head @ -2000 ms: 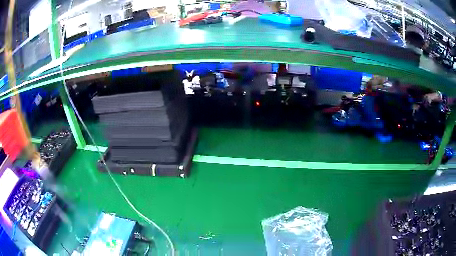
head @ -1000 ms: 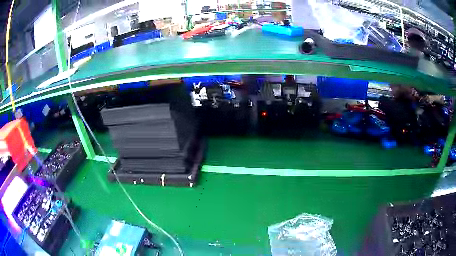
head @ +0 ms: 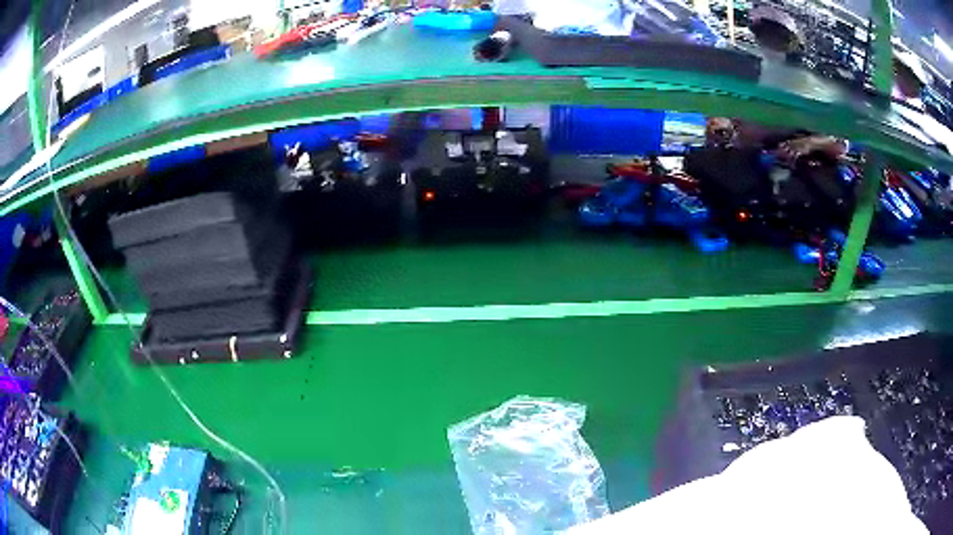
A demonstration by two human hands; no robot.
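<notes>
A black component tray (head: 684, 418) with rows of small circuit boards (head: 779, 408) lies at the lower right. A broad, overexposed white shape (head: 805, 481), my right sleeve or gloved hand, reaches over the tray's front part and hides some boards. No fingers can be made out on it. My left hand is out of the picture. A clear crinkled plastic bag (head: 528, 465) lies flat on the green bench, left of the tray.
A light blue controller box (head: 167, 496) stands at the lower left, with a thin clear hose (head: 193, 413) running near it. Stacked black trays (head: 204, 277) stand at the back left. More board trays (head: 37, 449) are at the left edge, below the green upper shelf (head: 376, 94).
The view has turned to the right, so bench items sit further left. The white sleeve or hand shape has come in over the right tray.
</notes>
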